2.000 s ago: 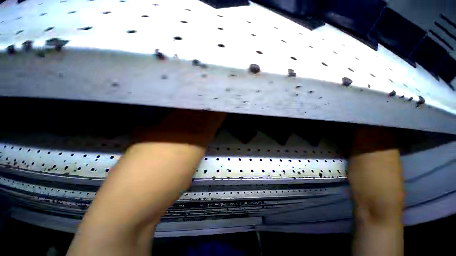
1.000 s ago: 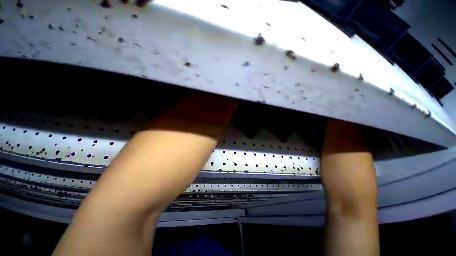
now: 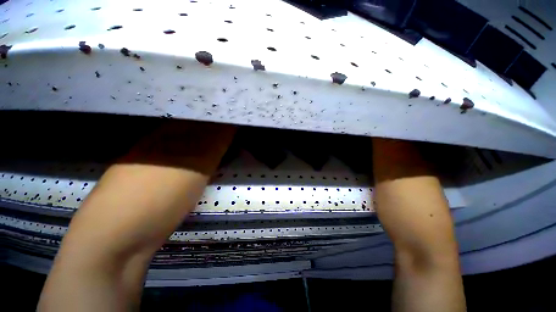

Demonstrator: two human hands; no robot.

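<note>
Both of my forearms reach in under the front edge of a white perforated shelf (image 3: 274,100). My left hand and my right hand are hidden in the dark space below that shelf, so I cannot see what they hold. Dark pointed corners of black blocks, perhaps power adapters (image 3: 317,159), show between my arms over the lower perforated shelf (image 3: 286,196).
More black adapters (image 3: 451,27) stand in a row on the upper shelf at the back right. A slotted side wall (image 3: 529,27) is at the top right. More shelves lie stacked below, and a pale cabinet frame (image 3: 512,225) runs along the right.
Compared with the oldest frame, both forearms appear further left in the view. The shelf edge tilted in the view and then levelled again. The hands stayed hidden under the shelf.
</note>
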